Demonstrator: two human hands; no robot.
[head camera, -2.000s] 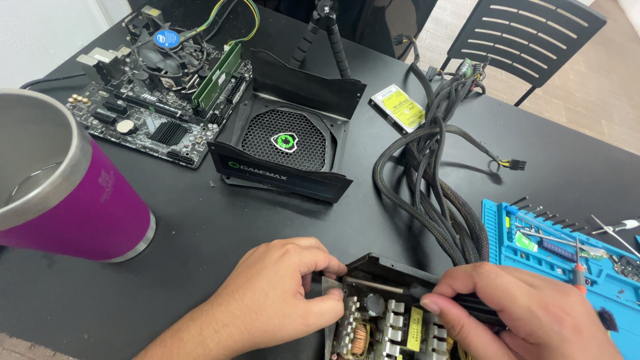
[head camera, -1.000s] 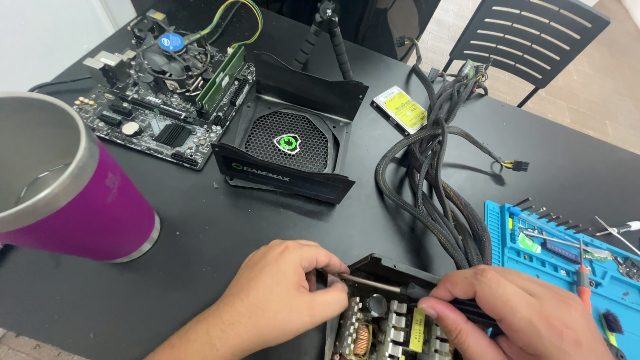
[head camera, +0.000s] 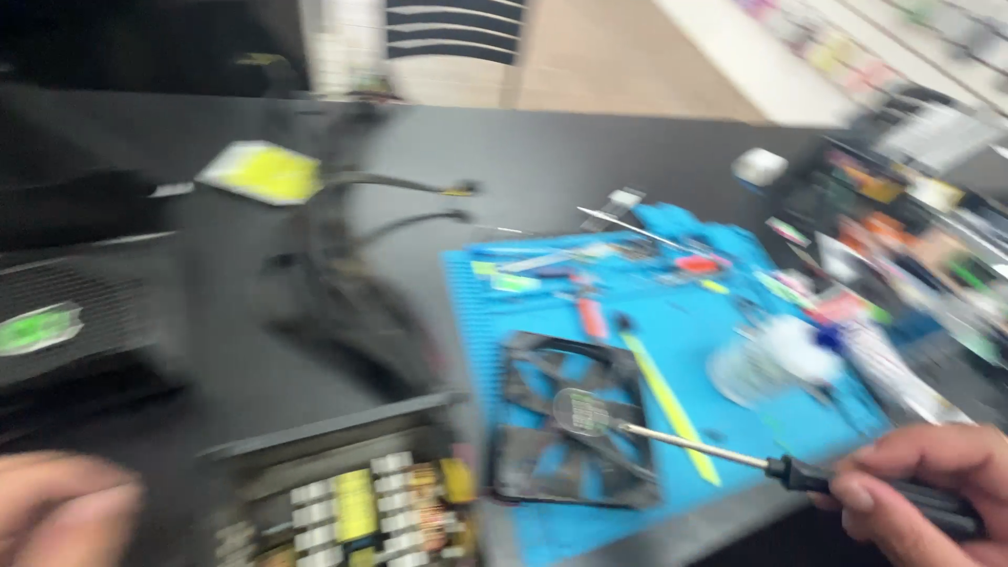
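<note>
My right hand holds a screwdriver by its black handle, at the lower right. The metal shaft points left, its tip over the hub of a black case fan lying on a blue work mat; whether they touch cannot be told. At the lower left is my left hand, blurred and cut off by the frame edge, with no object visible in it. Between the hands sits an open power supply housing with its circuit board and a yellow transformer showing.
Black cables run behind the housing, beside a drive with a yellow label. The mat bears a yellow-green brush, a clear jar and small tools. A cluttered organizer stands right; the fan cover lies left.
The view has swung right. My right hand has moved away from the power supply housing to the right with the screwdriver, and my left hand has come off the housing's edge.
</note>
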